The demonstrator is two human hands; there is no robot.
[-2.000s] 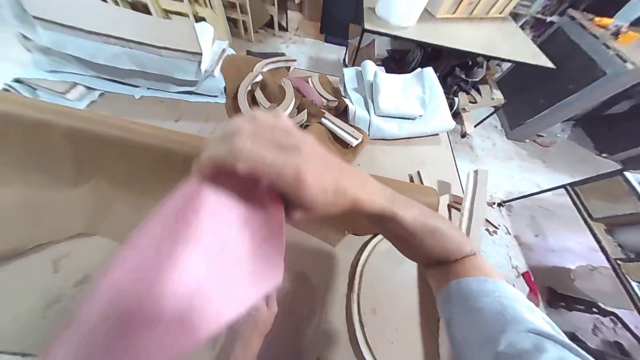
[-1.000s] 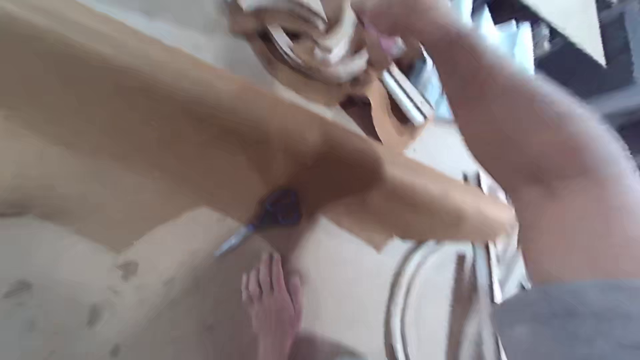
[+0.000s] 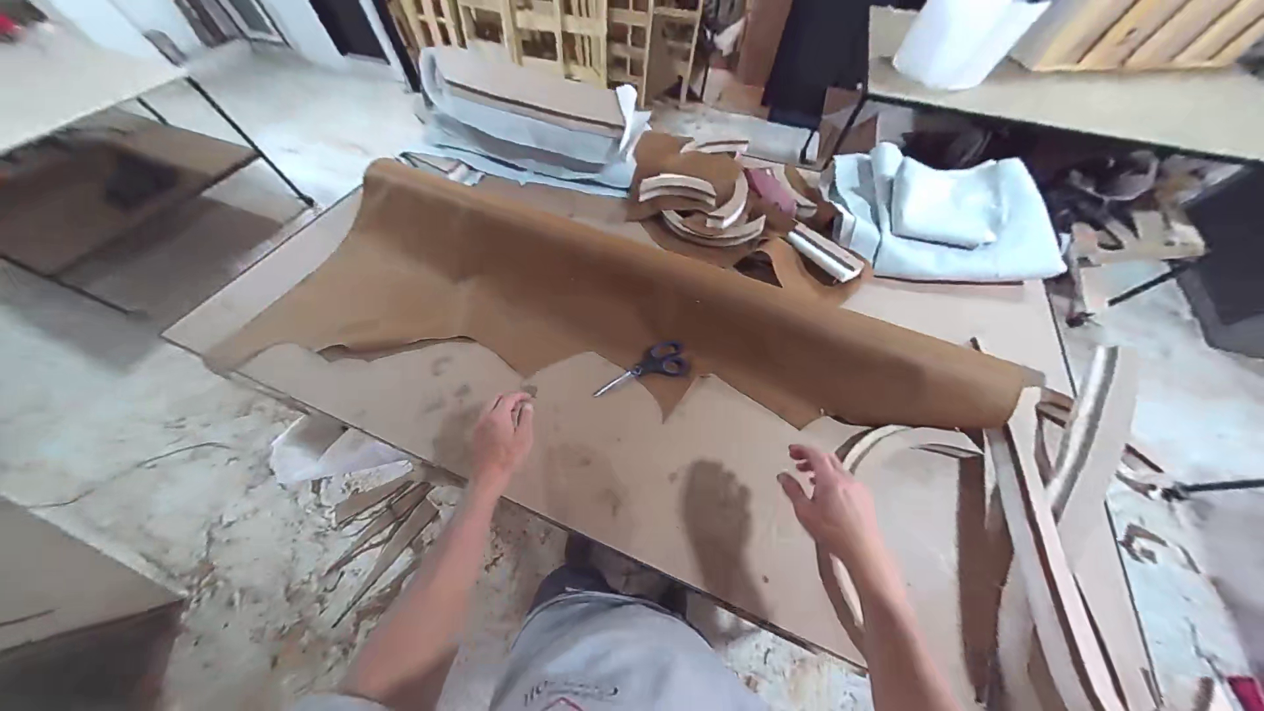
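My left hand [image 3: 505,434] is over the near part of the wooden table [image 3: 592,474], its fingers partly curled beside a small dark scrap; whether it pinches the scrap I cannot tell. Empty and with fingers apart, my right hand [image 3: 829,494] is beside a curved frame piece [image 3: 913,436]. Between the hands and farther off, scissors with dark handles [image 3: 662,361] lie at the jagged edge of a rolled brown sheet, seemingly leather [image 3: 612,286]. A pink piece [image 3: 771,191] rests among curved parts [image 3: 713,222] on brown scraps behind the roll.
Long curved strips [image 3: 1062,553] lie along the table's right end. Folded pale cloth [image 3: 953,212] is at the back right, and stacked padded sheets [image 3: 533,114] are at the back left. Other tables stand at both sides. Offcuts [image 3: 390,533] litter the floor on the near left.
The pink piece, held in my hand two seconds ago, now lies on the pile at the back. My right arm has drawn back from that pile. The view has shifted widely.
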